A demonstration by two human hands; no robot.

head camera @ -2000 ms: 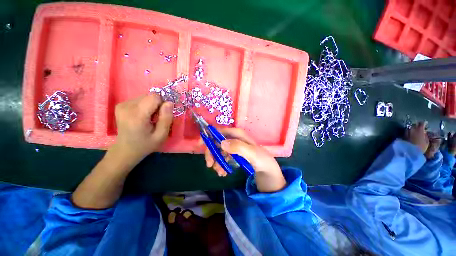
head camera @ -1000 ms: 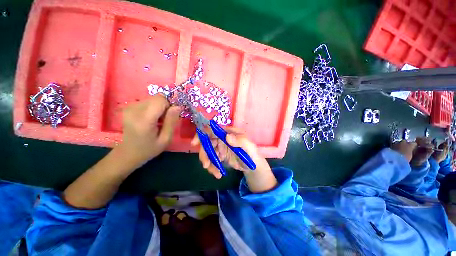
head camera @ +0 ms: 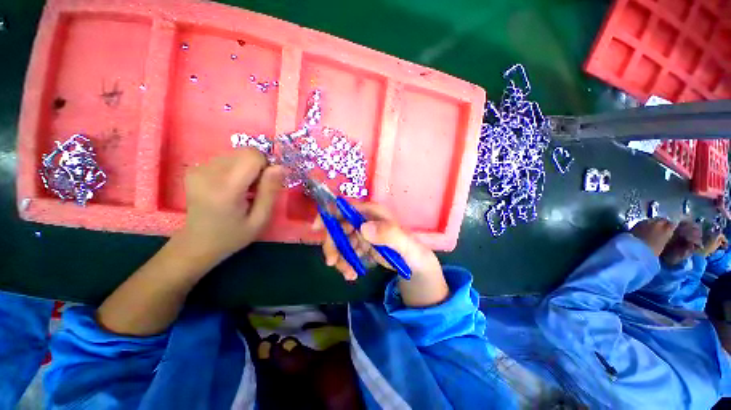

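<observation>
My left hand (head camera: 228, 200) pinches a silver runner frame with small parts (head camera: 255, 142) over the divider between the second and third compartments of the salmon-red tray (head camera: 150, 112). My right hand (head camera: 385, 248) holds the blue-handled nippers (head camera: 345, 228), their silver jaws pointing up-left at the frame. The exact contact of jaws and frame is blurred. Small silver cast parts (head camera: 343, 160) are heaped in the third compartment, and a few lie scattered in the second. A clump of frames with parts (head camera: 72, 170) sits in the far-left compartment.
Tangled empty runners (head camera: 513, 152) lie on the dark green bench right of the tray. A grey metal bar (head camera: 641, 124) and a red multi-pocket tray (head camera: 653, 48) are at the right. Another worker's blue sleeve (head camera: 601, 276) and hands are at lower right.
The nipper handles have moved closer together than one second ago. My left hand stays near the same spot with the frame. The view has shifted slightly.
</observation>
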